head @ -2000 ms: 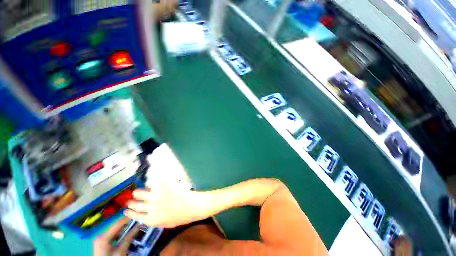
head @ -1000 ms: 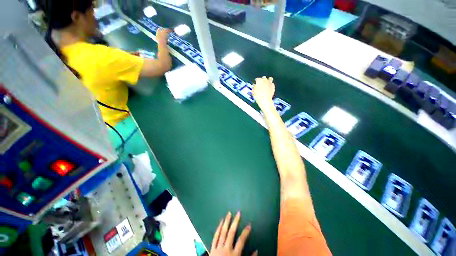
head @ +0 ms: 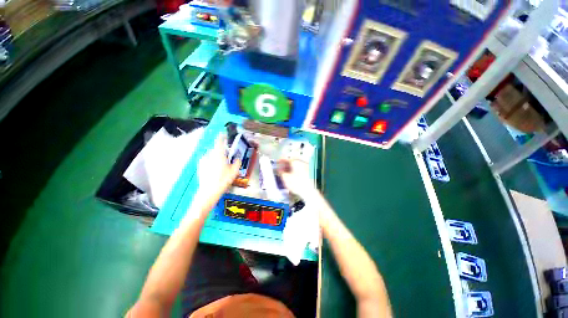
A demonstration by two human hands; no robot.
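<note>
A plastic panel (head: pixel 239 148) with a pale rim is tilted over the copper-brown fixture (head: pixel 247 166) on the left of the machine bed. My left hand (head: pixel 213 166) grips the panel at its near left side; the fingers hide part of it. My right hand (head: pixel 298 176) is over the right part of the bed, fingers bent, beside a blurred white strip (head: pixel 269 179). Blur hides whether it holds anything. The press head (head: pixel 266 104) with a green "6" is above and behind the fixture.
The control panel (head: pixel 373 74) overhangs at upper right. The blue front strip (head: pixel 254 213) has red buttons. A white cloth or paper (head: pixel 301 235) lies at the right front corner. A black bin (head: pixel 114 186) with white sheets stands left. More panels (head: pixel 471 267) line the conveyor at right.
The view has turned left to the machine. My right hand has gone from the conveyor panels to the bed. My left hand has left the green bench and now holds a panel at the fixture.
</note>
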